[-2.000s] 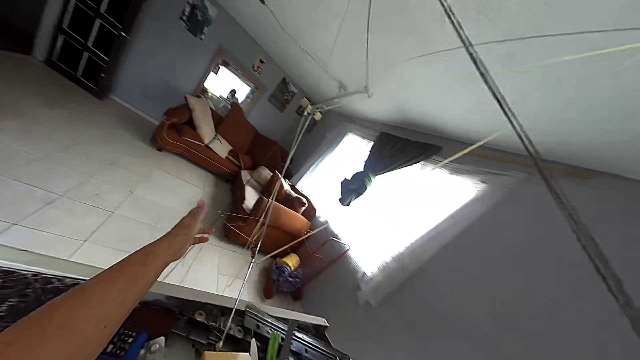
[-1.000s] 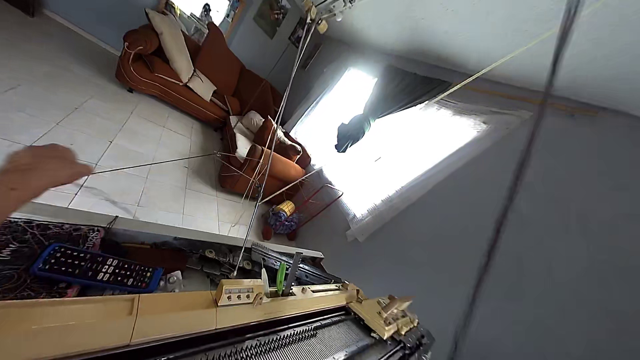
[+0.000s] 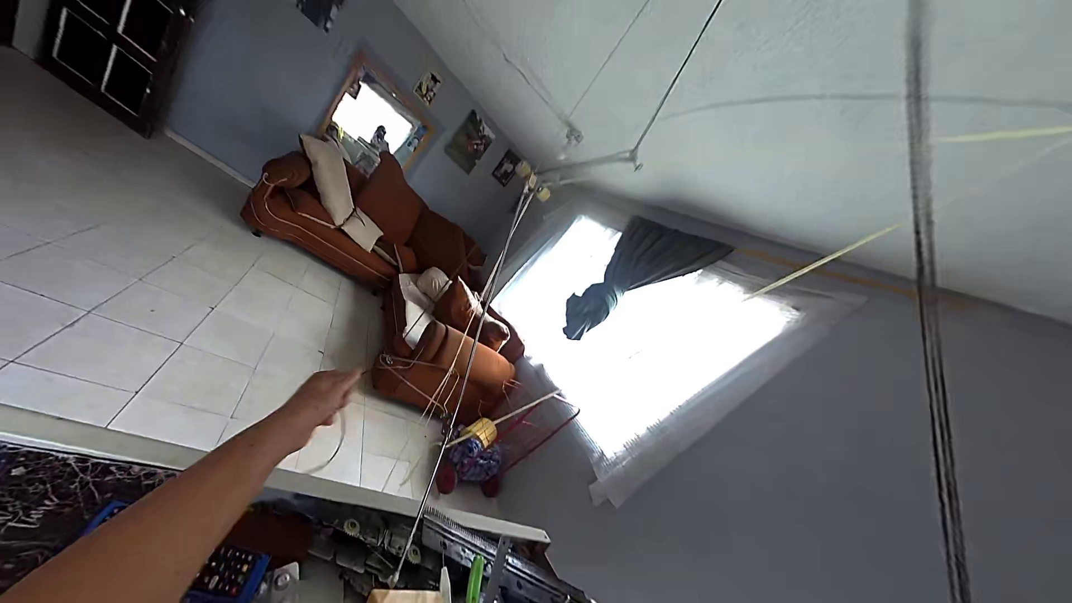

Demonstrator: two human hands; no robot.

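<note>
From the lower left my left hand (image 3: pixel 322 398) reaches out over the tiled floor, its fingers drawn together on what looks like a thin strand of yarn (image 3: pixel 340 440); a pale curve of it hangs below the fingers. Just right of the fingertips are thin tension wires (image 3: pixel 387 360) from a yarn mast (image 3: pixel 459 394), which rises to a guide head (image 3: pixel 533 180). Low in the view, the mast's foot stands by a knitting machine's beige part (image 3: pixel 404 595). My right hand is out of view.
A blue-edged keypad (image 3: pixel 226 571) lies partly under my forearm. Near it are a green-handled tool (image 3: pixel 475 579) and a toothed metal bed (image 3: pixel 502 557). Beyond stand a yellow yarn cone (image 3: pixel 481 432), an orange armchair (image 3: pixel 452 368), a sofa (image 3: pixel 322 239) and a curtained window (image 3: pixel 645 360).
My left hand has moved right, toward the tension wires, since one second ago, when a straight strand ran from it to them. The view has tilted up, and most of the knitting machine has left it.
</note>
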